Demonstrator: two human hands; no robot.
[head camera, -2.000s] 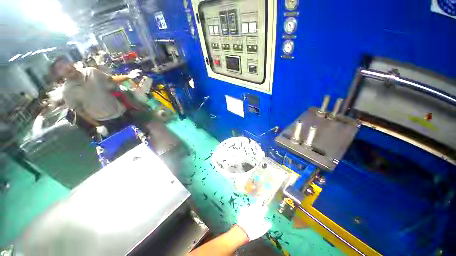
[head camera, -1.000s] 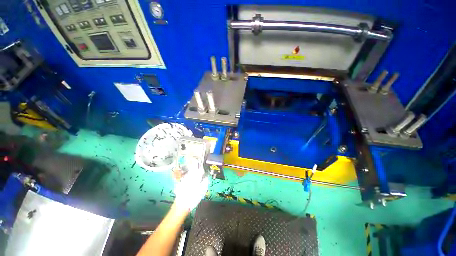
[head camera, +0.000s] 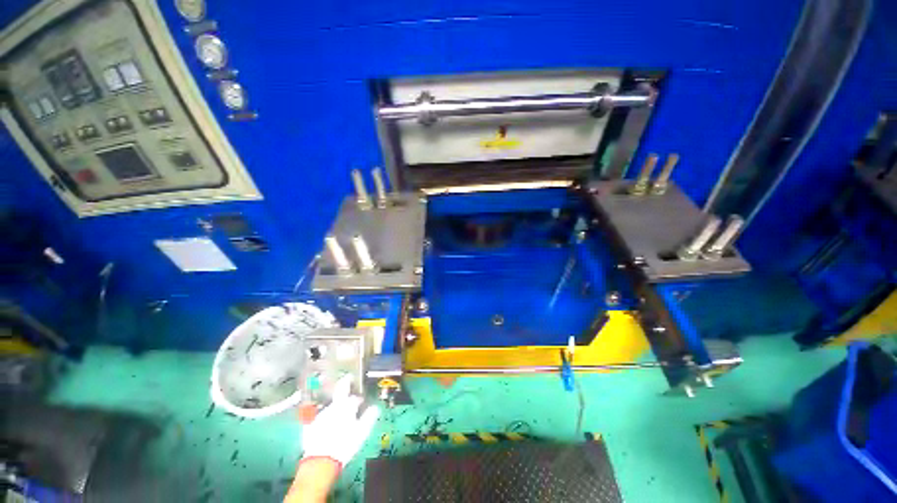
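Note:
My left hand (head camera: 338, 424), in a white glove with a red-edged cuff, reaches in from the bottom, left of centre. Its fingers lie over the lower front of the small pale button box (head camera: 336, 356), at the press's left front. Green and red buttons show at the box's left side. The hand holds nothing that I can see; the glove is overexposed, and exact finger contact is unclear. My right hand is out of the picture. The blue moulding press (head camera: 511, 305) stands ahead, with steel side plates and upright pins.
A white scrap bucket (head camera: 258, 365) with black trimmings stands left of the button box, with black scraps on the green floor. The cream control panel (head camera: 118, 108) is upper left. A chequered plate (head camera: 492, 475) lies at bottom centre. A blue tote (head camera: 836, 422) is at lower right.
The view has swung right to face the press; the bench, blue crate and other person have left the picture. My left hand stays at the button box.

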